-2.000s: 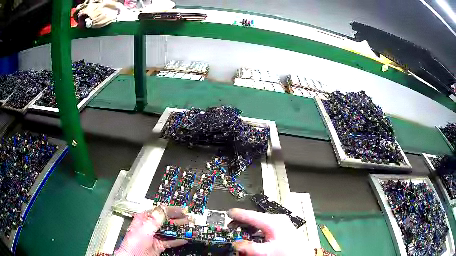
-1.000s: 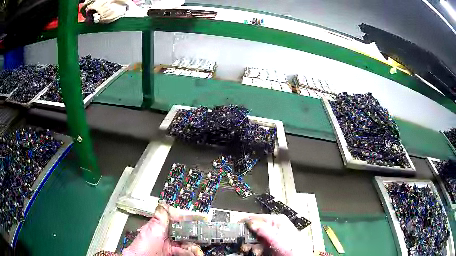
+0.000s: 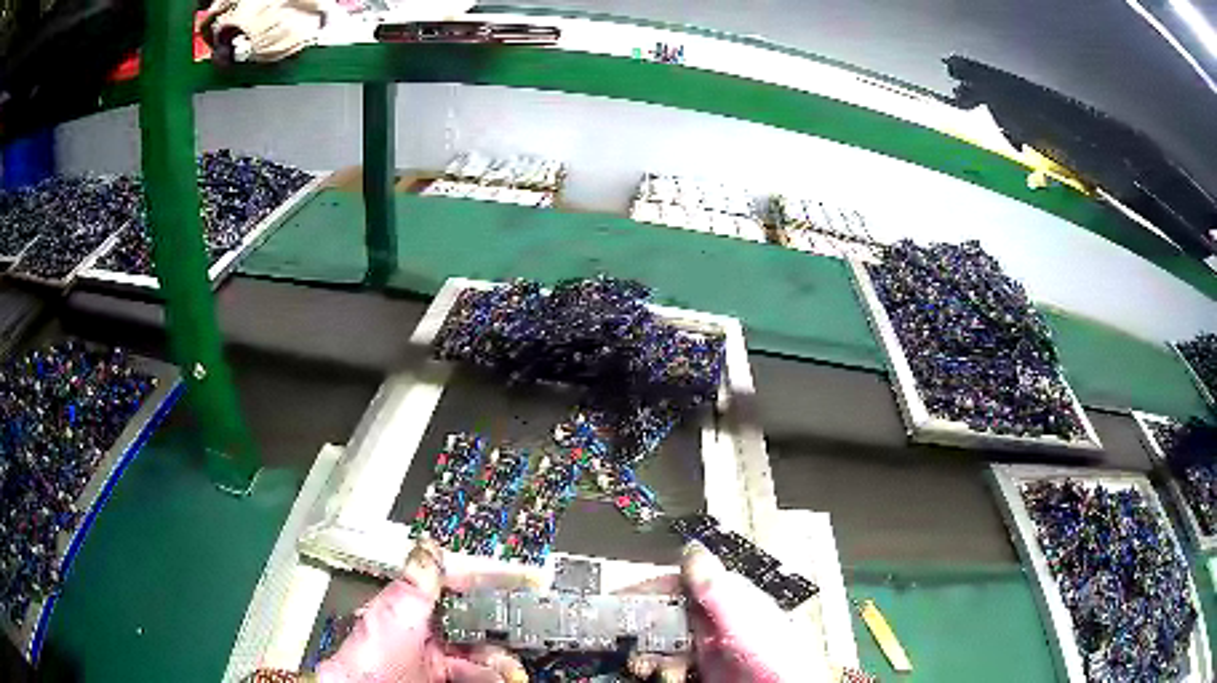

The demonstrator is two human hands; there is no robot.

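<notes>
A circuit board strip [image 3: 567,622] is held level by its two ends, its flat grey side with pale solder dots facing me. My left hand [image 3: 407,627] grips its left end and my right hand [image 3: 734,620] its right end; the right hand is partly cut off by the bottom edge. Just beyond is the pale-framed work tray [image 3: 380,447]. Several strips with coloured parts [image 3: 501,494] lie side by side in it, and a dark board pile [image 3: 574,334] fills its far end. Two dark strips [image 3: 747,558] lie over the tray's right corner, face down.
A lower tray frame [image 3: 287,567] sits under the work tray. A yellow tool [image 3: 884,636] lies to the right. Heaped trays stand at right [image 3: 981,347], near right [image 3: 1114,574] and left [image 3: 74,467]. A green post [image 3: 187,267] rises at left, below a green shelf [image 3: 747,100].
The strip has turned from its component side to its flat solder side. Both hands still hold its ends. Over the last second the strip has stayed nearly still, while the view has shifted slightly.
</notes>
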